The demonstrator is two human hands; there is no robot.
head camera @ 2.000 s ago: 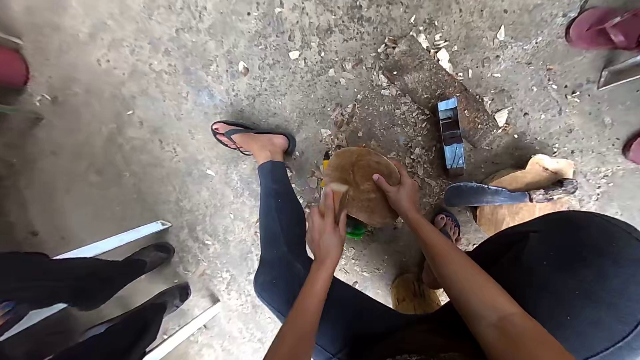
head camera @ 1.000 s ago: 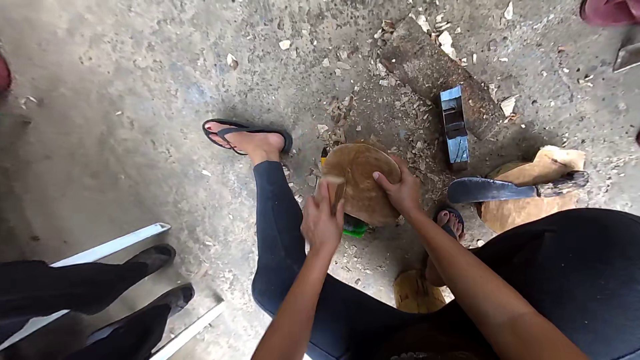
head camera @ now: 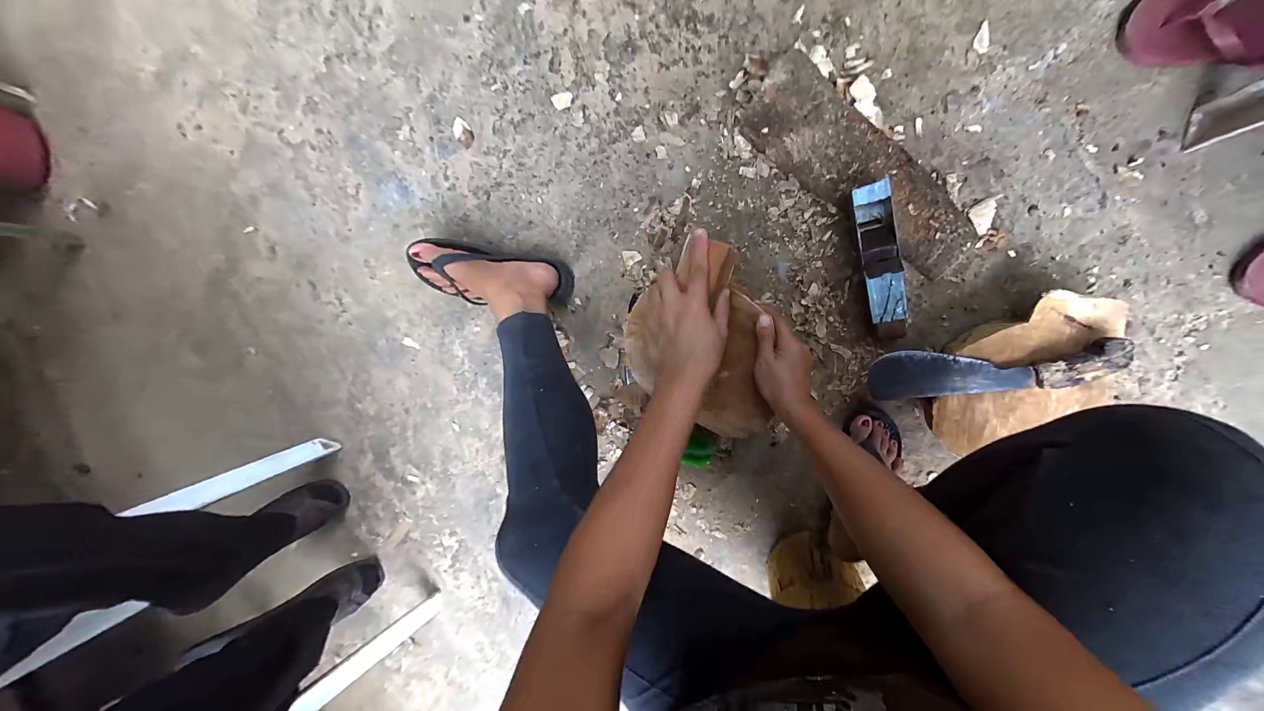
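Note:
A round, light-brown wooden piece (head camera: 736,390) lies between my knees, low over the floor. My left hand (head camera: 689,321) reaches across it and is closed around a small wooden block (head camera: 713,265), with a finger stretched along the block. The block is at the far edge of the round piece; its underside is hidden. My right hand (head camera: 783,362) grips the right edge of the round piece, thumb on top. Something green (head camera: 699,447) shows below the round piece's near edge.
A blue-topped hand plane (head camera: 881,257) stands on the floor beside a dark board (head camera: 825,133). At right, a large knife (head camera: 953,376) rests across a wooden chunk (head camera: 1007,420). A log piece (head camera: 815,573) is near me. Wood chips are scattered around. Another person's feet (head camera: 331,588) are at left.
My left hand has moved forward over the round piece with the small block, from its near left part to the far edge. My right hand still holds the right edge.

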